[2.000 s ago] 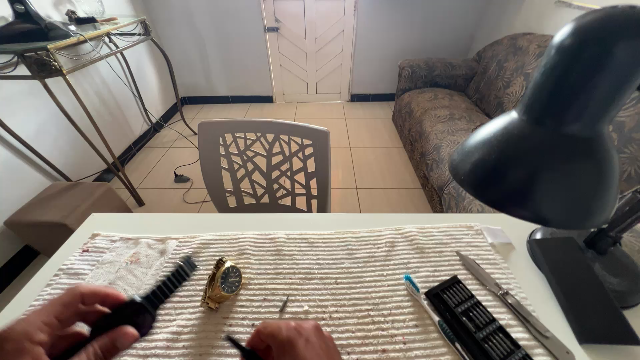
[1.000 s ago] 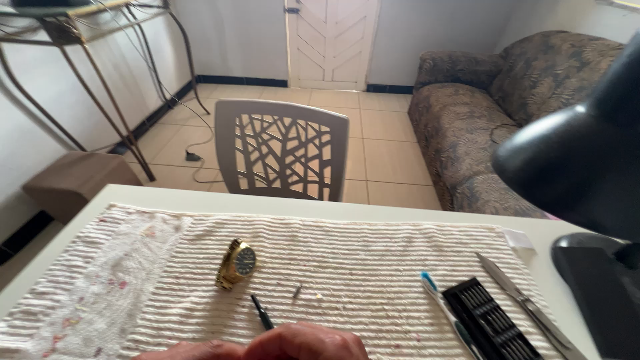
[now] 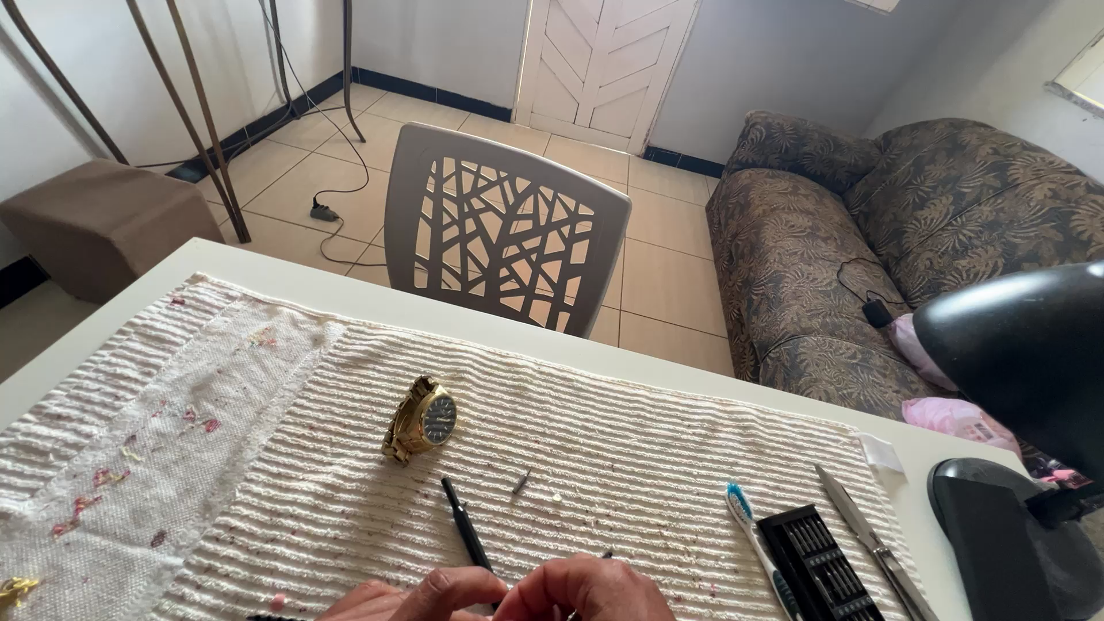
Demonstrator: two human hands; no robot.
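Note:
At the bottom edge of the head view, my left hand (image 3: 414, 600) and my right hand (image 3: 586, 591) meet, fingertips close together. A slim black pen-like tool (image 3: 467, 526) points up and left from between them; which hand bears it is unclear. A small dark tip shows above my right hand. Part of a black ridged thing shows at the lower left of my left hand. Beyond them a gold wristwatch (image 3: 423, 420) with a dark dial rests on its side on a ribbed cream cloth (image 3: 604, 431). A small metal bit (image 3: 521, 482) lies to its right.
To the right lie a toothbrush (image 3: 755, 543), a black case of screwdriver bits (image 3: 818, 565) and a metal knife-like tool (image 3: 871, 539). A black desk lamp (image 3: 1018, 354) stands at the right edge. A chair (image 3: 509, 228) faces the table's far side. A gold piece (image 3: 15, 592) lies far left.
My left hand, seen two seconds ago at the left with a black ridged thing, has come right to meet my right hand. The view has tilted and turned.

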